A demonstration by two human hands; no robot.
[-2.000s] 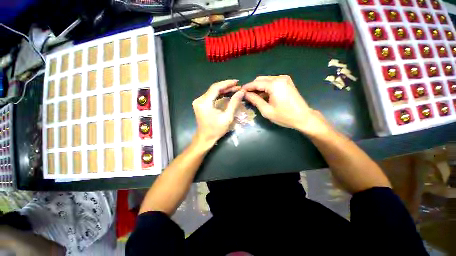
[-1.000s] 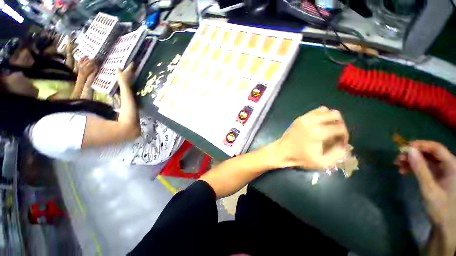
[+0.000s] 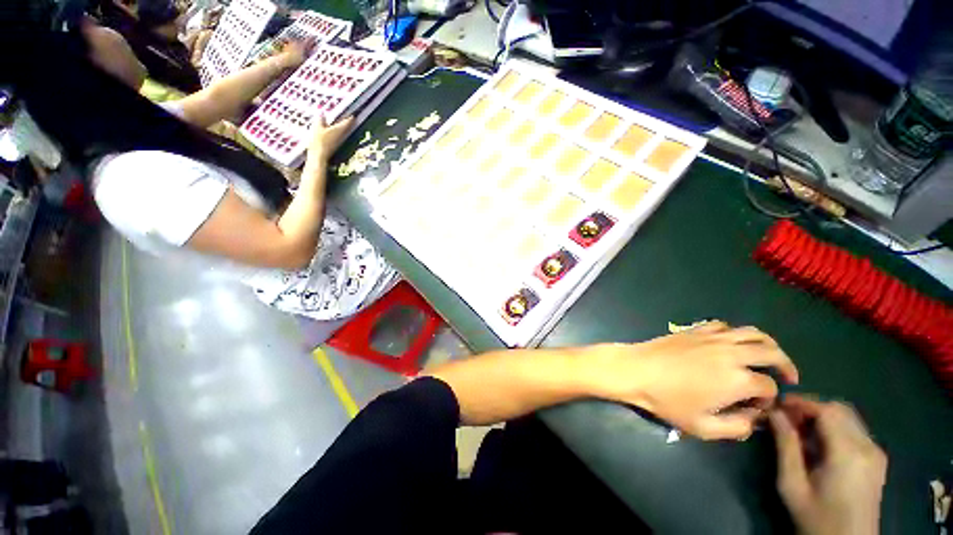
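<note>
My left hand (image 3: 716, 381) is over the dark green bench with its fingers curled. My right hand (image 3: 831, 460) is blurred, its fingertips meeting the left ones. Anything between the fingertips is too small and blurred to tell. A few cream pieces (image 3: 674, 436) show at the edge of my left hand, the rest of the pile being hidden under it. A long row of red housings (image 3: 857, 293) stands at the right. The foam tray (image 3: 570, 303) in the middle has three red and black units (image 3: 557, 268) in its near right column; its other visible pockets are tan.
A neighbouring worker in a white top (image 3: 172, 204) sits at the left, hands at a full foam tray (image 3: 319, 94). Cream pieces (image 3: 366, 155) lie between the trays. A clear bottle (image 3: 901, 136) and cables are behind. A red stool (image 3: 392, 329) stands below.
The view has swung left. My hands were apart one second ago and are now together at the fingertips. The neighbour and the trays show further into the picture.
</note>
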